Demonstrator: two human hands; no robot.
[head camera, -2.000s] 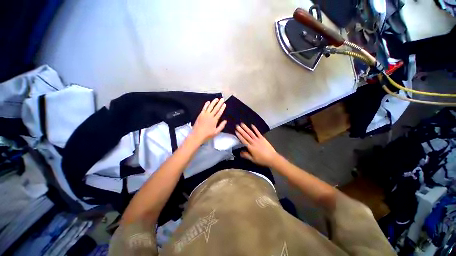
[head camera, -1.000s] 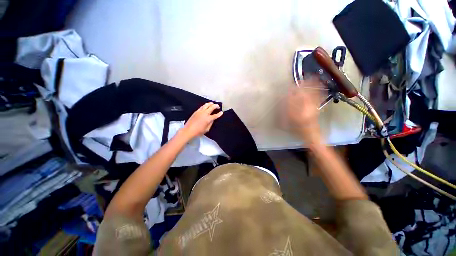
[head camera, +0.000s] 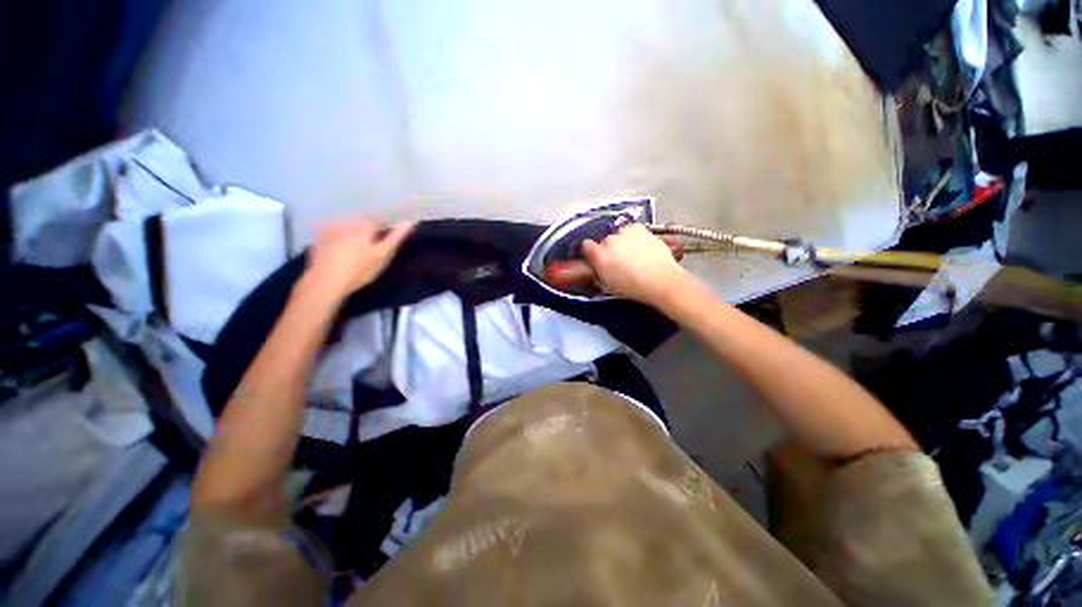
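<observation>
A black-and-white garment (head camera: 433, 356) lies along the near edge of the pressing table, its wide black band (head camera: 457, 255) curving across the front. My right hand (head camera: 635, 263) is closed on the reddish-brown handle of the steam iron (head camera: 567, 251). The iron rests on the black band, its tip pointing left. My left hand (head camera: 354, 256) lies at the upper edge of the band, left of the iron; it is slightly blurred and its fingertips are hard to make out.
The pale table (head camera: 510, 107) has a brownish scorched area at right. A black cloth square (head camera: 890, 36) lies at top right. The hose (head camera: 878, 257) runs right from the iron. White cloth (head camera: 220, 267) is bunched at left. Cloth heaps (head camera: 1020, 415) lie at lower right.
My right hand has taken hold of the iron and brought it left from the table's right side onto the band. My left hand has moved left along the band.
</observation>
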